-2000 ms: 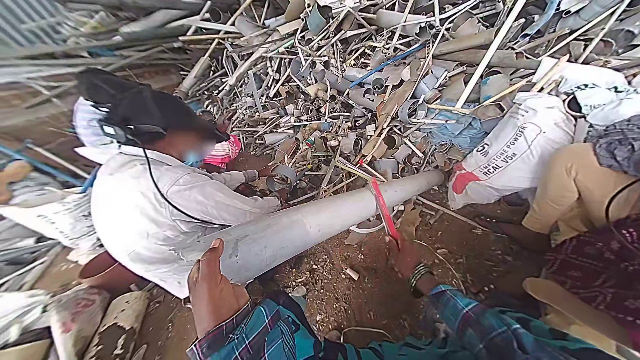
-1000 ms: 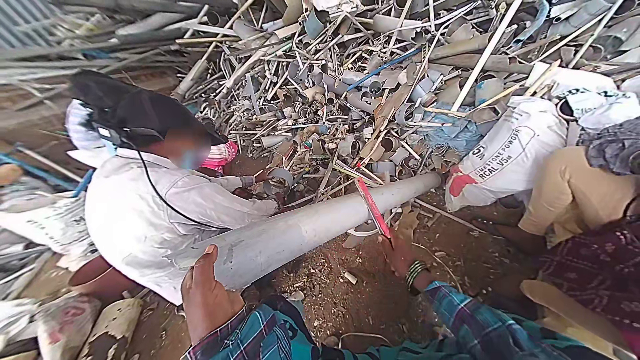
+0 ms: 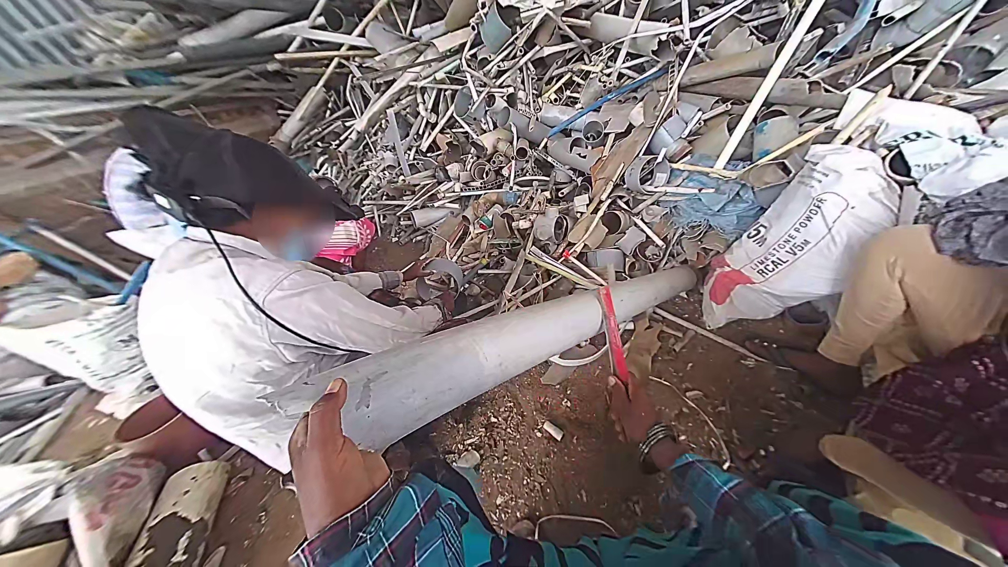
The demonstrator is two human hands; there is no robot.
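A long grey plastic pipe (image 3: pixel 480 350) slants across the view, its far end near a white sack. My left hand (image 3: pixel 335 457) rests against the pipe's near end, thumb up on its wall; the fingers under it are partly hidden. My right hand (image 3: pixel 632 409), with bangles at the wrist, grips a red-handled saw (image 3: pixel 613 335). The saw lies across the top of the pipe towards its far end, and its blade is hardly visible. Below the pipe is brown soil with small chips on it.
A co-worker in a white shirt (image 3: pixel 228 331) crouches left of the pipe, hands at a short pipe piece (image 3: pixel 441 277). Scrap pipes (image 3: pixel 520 126) are heaped ahead. A white printed sack (image 3: pixel 811 236) and another seated person's tan-trousered leg (image 3: pixel 890 299) are at right.
My right hand and the red saw have shifted back and forth across the pipe. My left hand stays at the pipe's near end.
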